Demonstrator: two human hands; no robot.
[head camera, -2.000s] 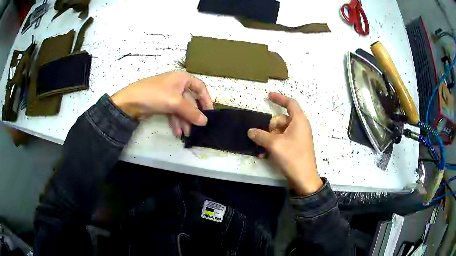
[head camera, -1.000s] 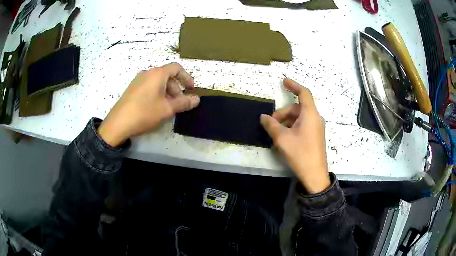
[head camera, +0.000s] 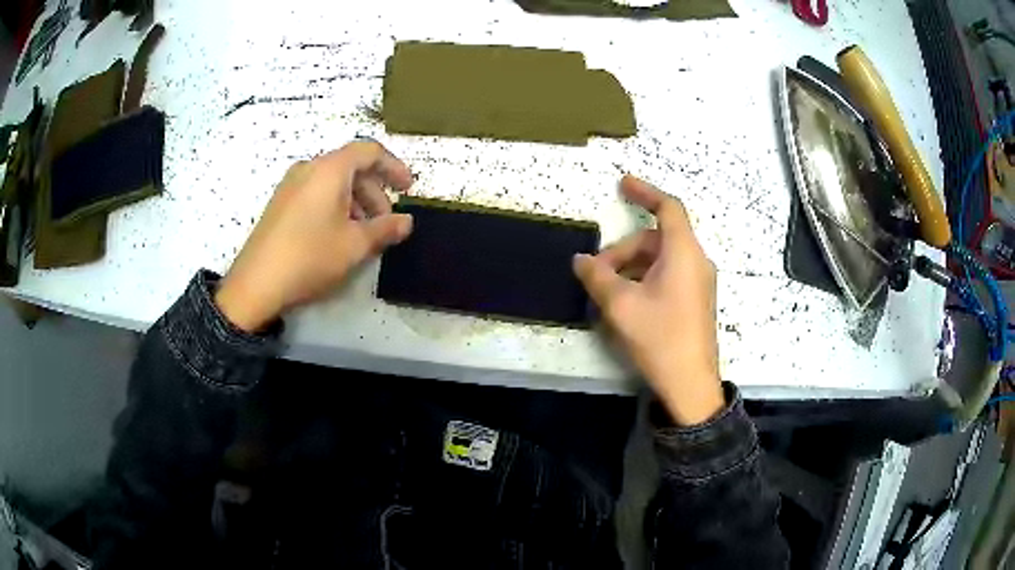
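Observation:
A black interfacing piece (head camera: 490, 265) lies flat on an olive cut piece near the table's front edge. A narrow olive rim (head camera: 495, 214) shows along its top and a thin line along its bottom. My left hand (head camera: 323, 232) is at its upper left corner, thumb tip on the corner and fingers curled. My right hand (head camera: 659, 292) is at its right edge, thumb on the edge, index finger raised off it. The other fingertips are partly hidden. Behind lies the olive stock (head camera: 495, 94), with a notched right end.
The steam iron (head camera: 837, 178) stands at the right on a dark rest, with blue hoses beyond. A black-topped stack (head camera: 108, 167) sits on olive panels (head camera: 74, 239) at the left. Red shears handles (head camera: 810, 10) and an olive strip (head camera: 696, 9) are cut off at the top.
The interfacing went from being held at an angle to lying flat, lined up over the olive piece. My hands stay at its left corner and right edge. The view has shifted slightly.

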